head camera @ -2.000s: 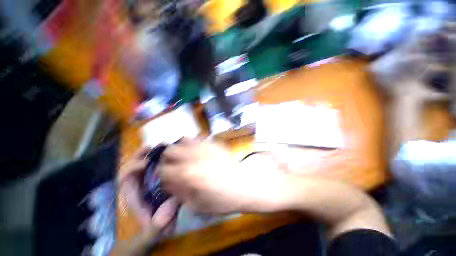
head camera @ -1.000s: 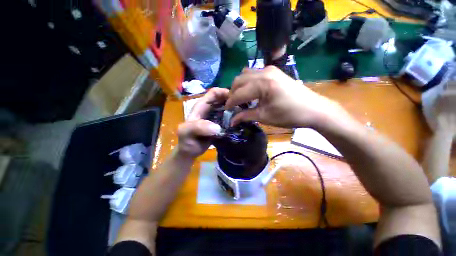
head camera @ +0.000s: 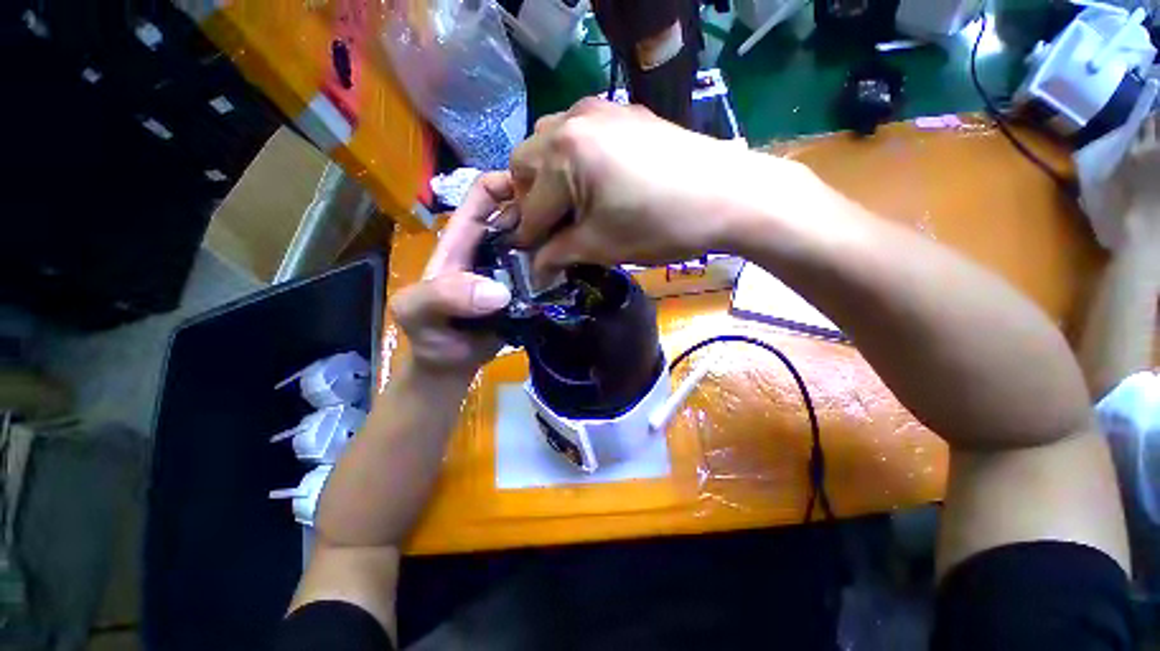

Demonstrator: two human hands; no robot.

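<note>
A camera stands on a pale mat (head camera: 515, 458) on the orange bench, with a white base body (head camera: 611, 436) below and an open black housing (head camera: 604, 350) above. Wires (head camera: 588, 300) show in the housing's opening. My left hand (head camera: 455, 286) holds a black cover part (head camera: 511, 318) beside the opening, thumb on top. My right hand (head camera: 598, 191) is bent over the same part, fingertips pinched near a small greyish piece (head camera: 520, 270); what exactly they grip is hidden. A black tail cable (head camera: 795, 369) curves from the camera to the bench's front edge.
A black bin (head camera: 216, 445) with white camera bodies (head camera: 333, 382) is at the left. A hanging black screwdriver (head camera: 655, 57) and a clear bag (head camera: 464, 83) are behind my hands. A white pad (head camera: 782, 303) lies right. A co-worker's arm (head camera: 1119, 305) and white camera (head camera: 1081, 64) are far right.
The view was blurred and has steadied. Since one second ago, the camera and bench sit slightly higher and further left in view. Both hands remain together at the housing's opening.
</note>
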